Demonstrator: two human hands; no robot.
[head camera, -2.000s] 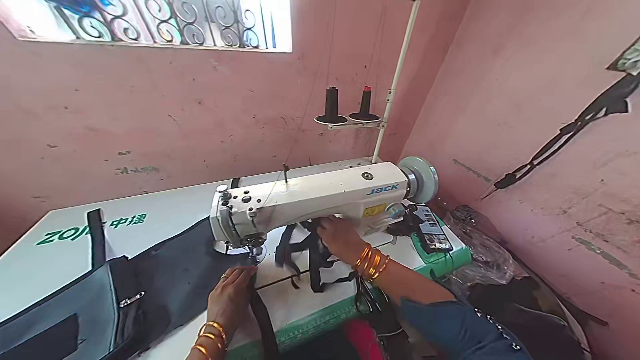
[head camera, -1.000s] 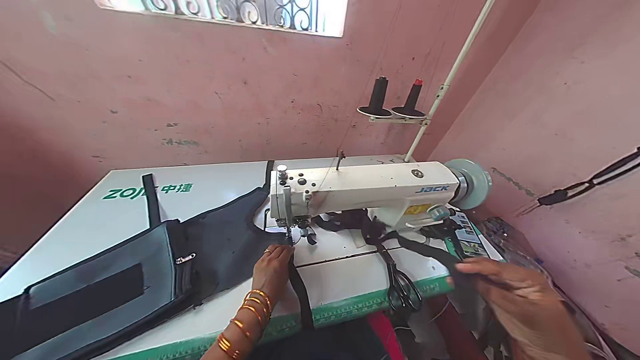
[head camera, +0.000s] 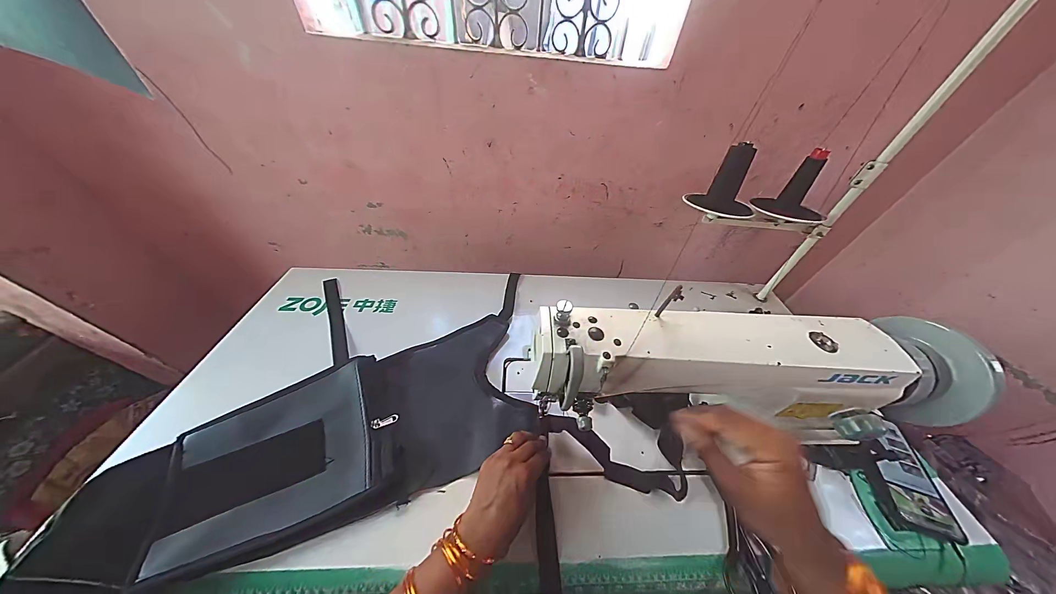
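Note:
A white Jack sewing machine (head camera: 709, 355) stands on the white table. Left of its needle lies a dark fabric piece (head camera: 445, 388) with a zipped pocket panel (head camera: 272, 462). My left hand (head camera: 511, 478) presses the edge of this piece and a black strap (head camera: 546, 528) just in front of the presser foot; whether its fingers grip is hidden. My right hand (head camera: 742, 462), blurred, is raised at the front of the machine arm, beside a bunched black strap (head camera: 627, 474) that runs under the arm. Whether it holds the strap cannot be told.
A phone (head camera: 916, 487) lies on green cloth (head camera: 903, 561) at the right, near the handwheel (head camera: 949, 371). Dark scissors handles (head camera: 747, 561), partly hidden, are at the front edge. Two black thread cones (head camera: 730, 181) sit on a stand (head camera: 874, 169) behind the machine. A barred window is above.
My right hand has moved left from the table's right side to the machine arm. My left hand stays near the needle. The view has shifted.

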